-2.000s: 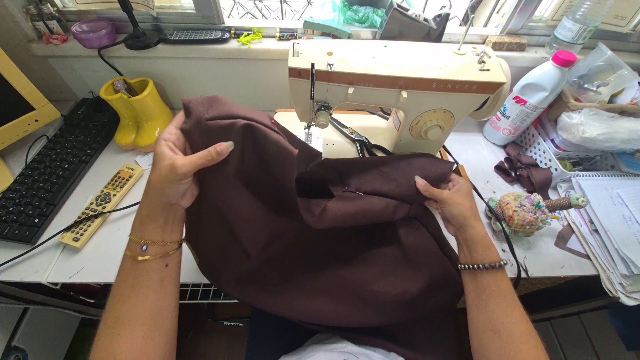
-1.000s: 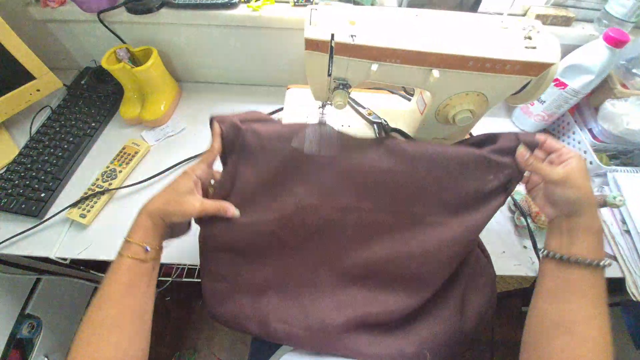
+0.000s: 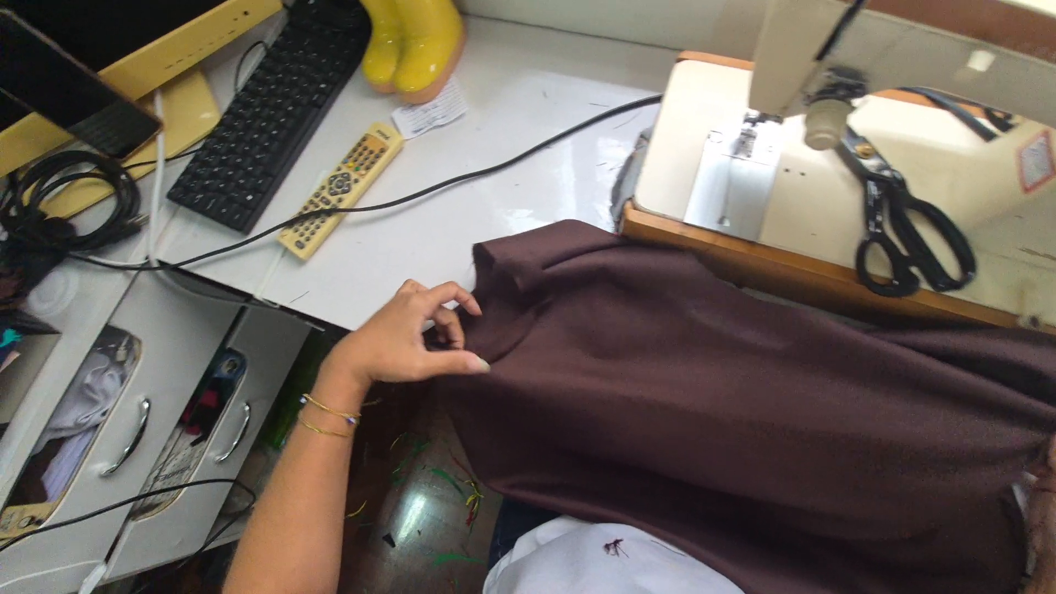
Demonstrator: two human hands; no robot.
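Dark brown fabric (image 3: 726,396) spreads across my lap and up against the front edge of the sewing machine bed (image 3: 685,157). At the fabric's left edge is my left hand (image 3: 421,334), thumb and fingers curved apart; whether some fingers pinch the cloth behind is not clear. Only a sliver of my right hand (image 3: 1041,495) shows at the right frame edge, beside the fabric; its fingers cannot be made out. Black-handled scissors (image 3: 903,214) lie on the machine bed, right of the presser foot (image 3: 747,136).
A black cable (image 3: 478,173) crosses the white table over a cream remote control (image 3: 342,190). A black keyboard (image 3: 272,115), yellow boot-shaped ornament (image 3: 421,41) and phone (image 3: 74,87) are at the upper left. Drawers (image 3: 181,396) with metal handles stand below left.
The fabric, held up before the machine earlier, now lies lower, and the machine bed and scissors are uncovered. The view has swung left and closer, leaving my right hand mostly out of frame.
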